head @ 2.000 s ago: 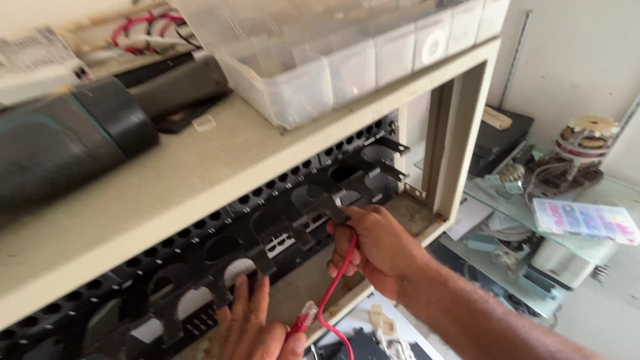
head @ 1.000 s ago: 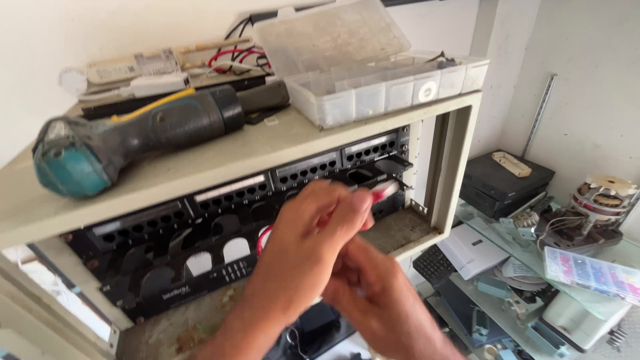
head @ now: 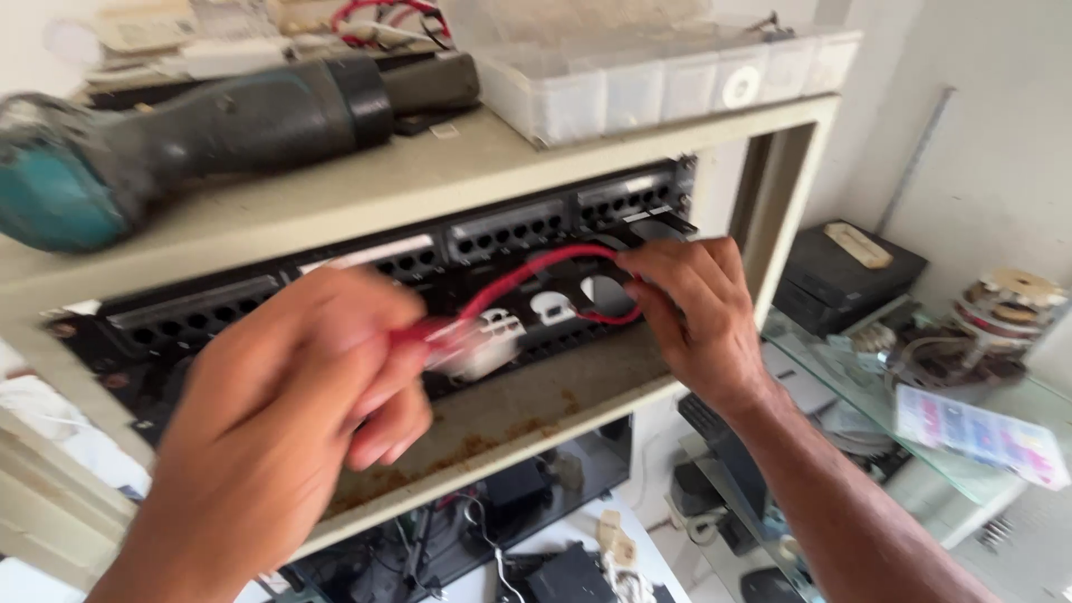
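My left hand (head: 310,377), blurred, grips the red boot and clear plug end of a red network patch cable (head: 536,266). The thumb and fingers of my right hand (head: 695,301) pinch the same cable further along, where it loops down. Both hands are in front of a black patch panel (head: 502,230) and a black cable manager with oval openings (head: 607,293), mounted in a beige metal rack frame (head: 469,461). My left hand hides part of the panel's left half.
On the rack's top lie a teal and black cordless power tool (head: 234,126) and a clear compartment box (head: 620,92). To the right, a glass shelf (head: 846,402) holds a small plastic case (head: 971,435) and a coil assembly. Electronics and wires (head: 502,553) lie beneath the rack.
My hands, close together a second ago, are now apart, with the red cable stretched in an arc between them. My left hand has moved left. The view has shifted.
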